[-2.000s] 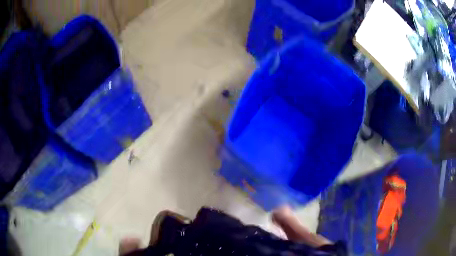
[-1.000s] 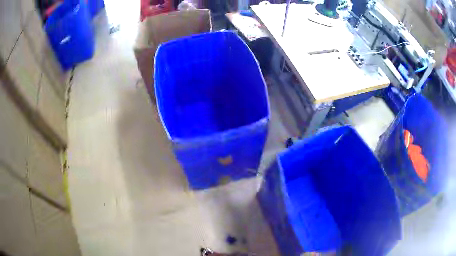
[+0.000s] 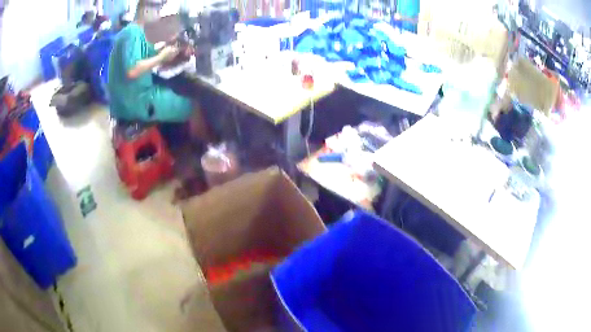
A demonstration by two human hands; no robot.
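Observation:
Neither of my hands is in the picture. Nearest in front of me is a large open blue bin point(image 3: 376, 279) at the bottom centre-right, cut off by the lower edge; its visible inside shows only blue walls. An open cardboard box point(image 3: 253, 217) stands against its left side. Bright orange pieces point(image 3: 243, 266) lie inside the box. The picture is blurred.
A person in green point(image 3: 133, 71) sits on a red stool point(image 3: 144, 159) at a white table point(image 3: 259, 94). Another white table point(image 3: 453, 175) stands right, a blue heap point(image 3: 363, 48) lies behind, blue bins point(image 3: 39, 227) stand left. Floor tape point(image 3: 63, 308) runs lower left.
The view has swung up and forward. The cardboard box now shows close up beside a blue bin, and the seated person and blue heap have come into view. My hands, partly visible two seconds ago, are gone.

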